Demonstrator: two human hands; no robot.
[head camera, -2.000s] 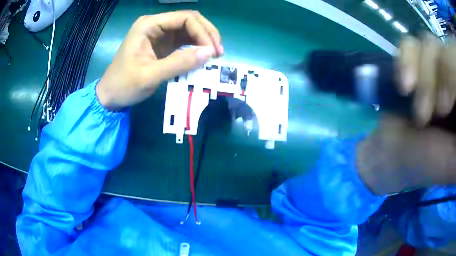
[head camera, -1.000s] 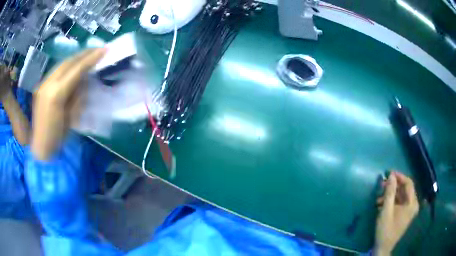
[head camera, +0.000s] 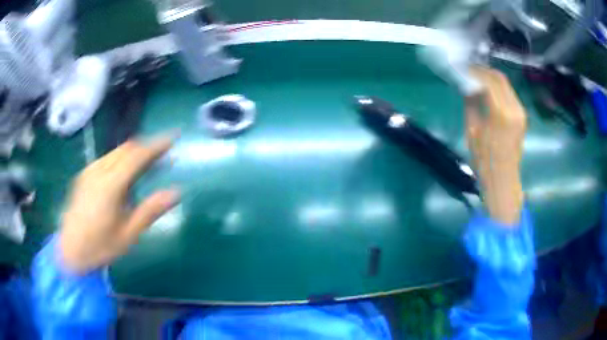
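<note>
My right hand (head camera: 496, 126) is at the upper right with its fingers on a blurred white housing (head camera: 452, 56), near the bench's far rail. My left hand (head camera: 123, 199) is at the left above the bench, blurred, fingers and thumb apart, with nothing seen in it. The black electric screwdriver (head camera: 419, 147) lies on the green bench, its tip pointing to the upper left and its rear end beside my right wrist. A small round dish (head camera: 228, 115) with a pale rim and dark contents stands beyond my left hand.
A grey-white housing (head camera: 203, 50) stands at the far rail (head camera: 333, 30). A white desk fan (head camera: 78, 96), blurred dark cables (head camera: 126, 99) and pale stacked parts (head camera: 33, 53) are at the left. A small black piece (head camera: 374, 261) lies near the front edge. Dark cords (head camera: 562, 96) lie at the far right.
The view has swung right. My left hand has let go of the housing it carried to the left. My right hand has moved from beside the screwdriver to a housing at the upper right.
</note>
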